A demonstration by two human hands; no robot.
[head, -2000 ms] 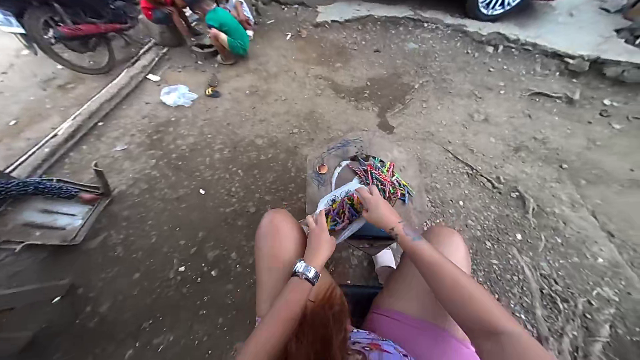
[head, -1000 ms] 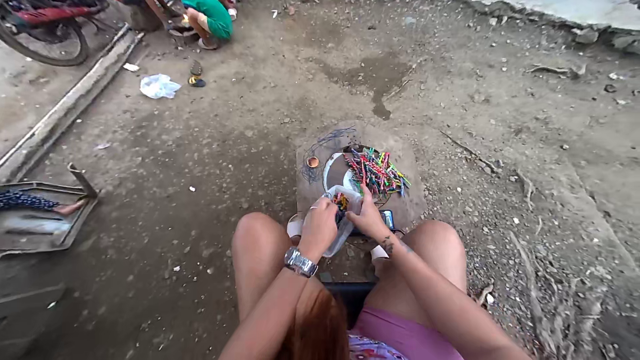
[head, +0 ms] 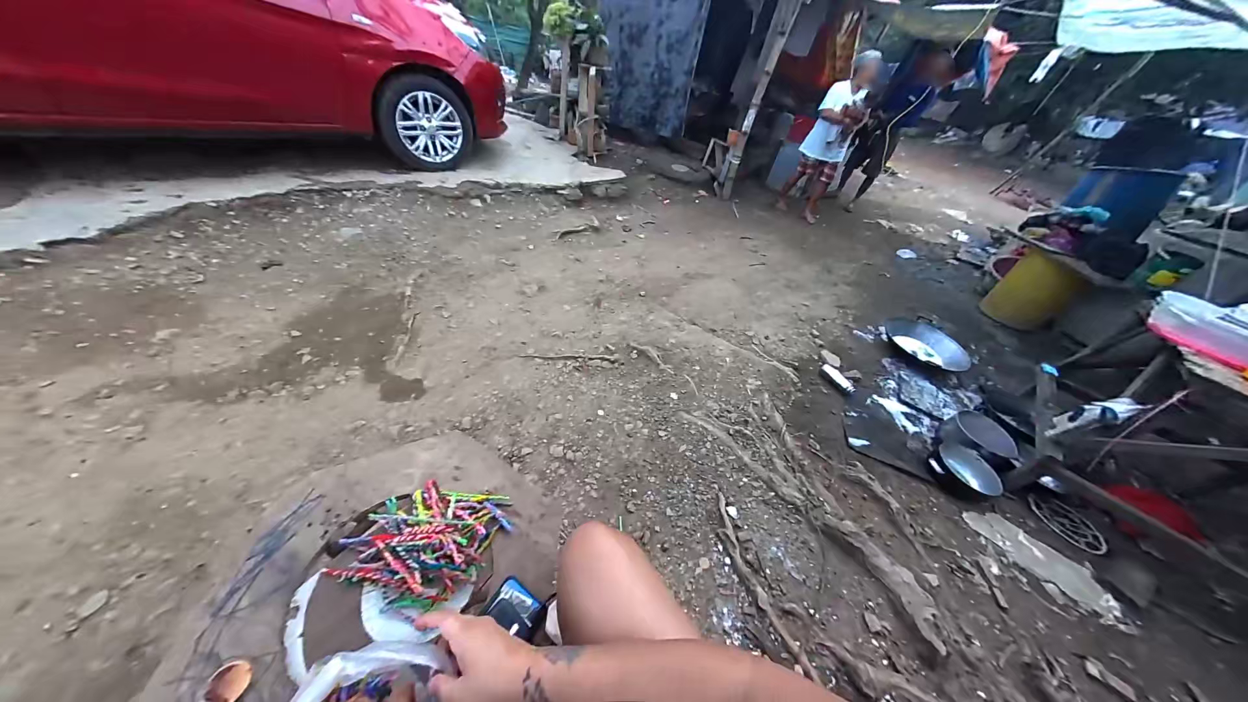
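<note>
My right hand (head: 478, 655), on a tattooed forearm, grips the rim of a translucent plastic bag or container (head: 375, 663) at the bottom edge. Small colourful striped pieces show inside it. Just beyond lies a pile of thin twisted sticks (head: 429, 546) in red, green, yellow and blue, on a round surface with a white rim. Right of the pile is a dark phone-like object (head: 514, 606). Thin dark wires (head: 258, 556) lie to the left on the board (head: 458, 463), and a small copper-coloured round dish (head: 229, 681) sits at bottom left. My left hand is out of view.
My bare knee (head: 609, 575) is right of the board. Tree roots (head: 838, 526) cross the dirt ground. Metal pans (head: 926, 346) and pots (head: 965, 468) lie at right near a wooden stand. A red car (head: 244, 68) is parked on concrete; two people (head: 829, 127) stand farther back.
The view has swung strongly to the right, bringing the red car, two people and the pans into sight. My left hand, seen at the container before, has left the view.
</note>
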